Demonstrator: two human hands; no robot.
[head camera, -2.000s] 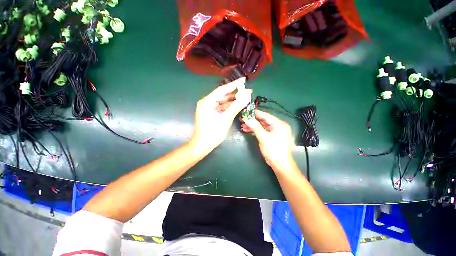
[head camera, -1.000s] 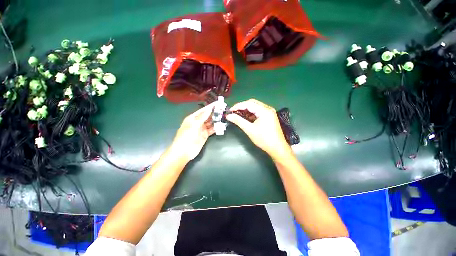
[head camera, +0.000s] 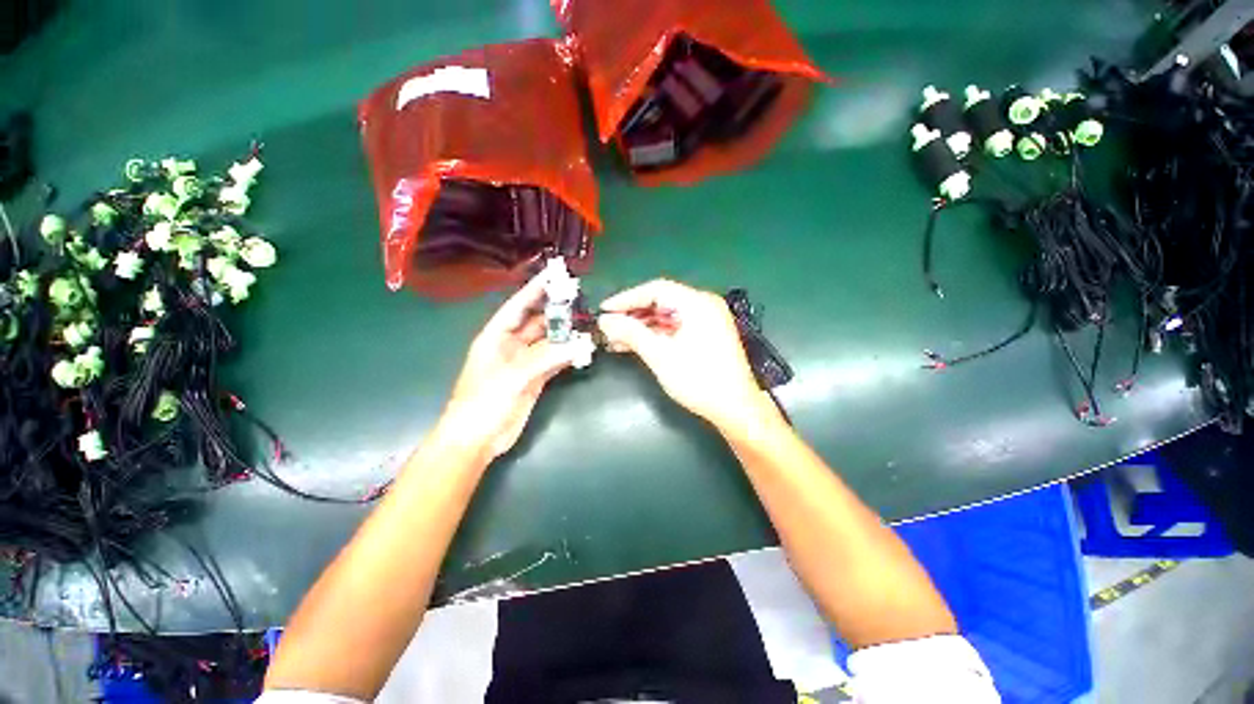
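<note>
An unassembled unit (head camera: 558, 322) with white ends and an exposed circuit board stands roughly upright in front of the nearer red bag. My left hand (head camera: 503, 360) holds it from the left side. My right hand (head camera: 674, 344) is at its right side, with thumb and fingertips pinched on a thin lead wire close to the board. A coiled black cable (head camera: 756, 338) lies on the bench just right of my right hand, partly hidden by it. A dark piece shows behind the unit at the bag's mouth; I cannot tell whether my left fingers touch it.
Two red plastic bags (head camera: 475, 131) of black housings lie behind my hands. A tangled pile of unassembled units (head camera: 151, 261) is at left. Assembled units (head camera: 943, 162) with cables lie at right on the green bench (head camera: 825, 454). Blue bins (head camera: 1011, 578) stand below the bench edge.
Since the first frame, the unit has turned upright and my right hand has gone from the board to the wire. The camera view has shifted, so the bags and right-hand group appear further left.
</note>
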